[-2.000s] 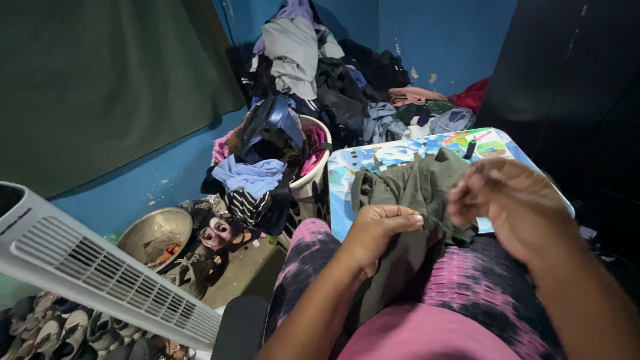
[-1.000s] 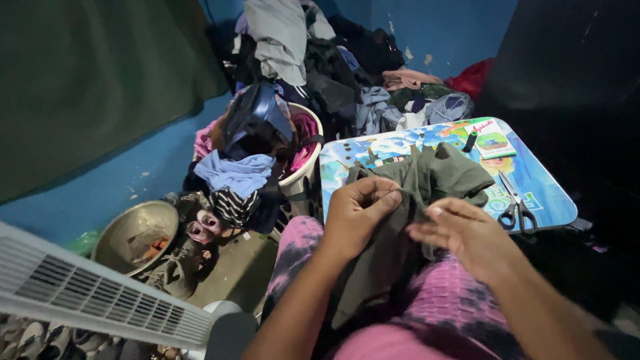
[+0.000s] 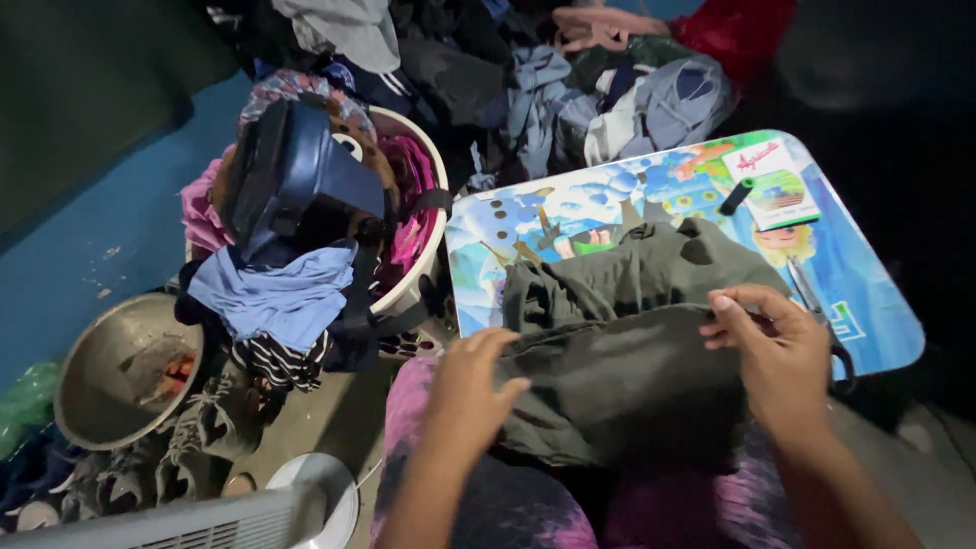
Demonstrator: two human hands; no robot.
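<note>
A dark olive-green garment (image 3: 633, 366) lies partly on a low table with a printed picture top (image 3: 877, 305) and partly over my lap. My left hand (image 3: 476, 389) is at the garment's left edge with thumb and fingers apart; whether it touches the cloth is unclear. My right hand (image 3: 770, 343) pinches the garment's upper right edge between thumb and fingers. Just beyond that hand lie scissors (image 3: 808, 290), their handles partly hidden by it. A dark thread spool (image 3: 736, 197) and a small packet with a green picture (image 3: 772, 187) are near the table's far right corner.
A basket (image 3: 435, 244) heaped with clothes and a dark blue bag (image 3: 282, 183) stands left of the table. Further left are a metal basin (image 3: 130, 374), shoes (image 3: 183, 457) and a grey-white fan (image 3: 229, 522). Piled clothes (image 3: 534, 99) lie behind the table.
My hands have moved apart from their close position over the garment, which is now spread wider between them. The view has shifted closer to the table.
</note>
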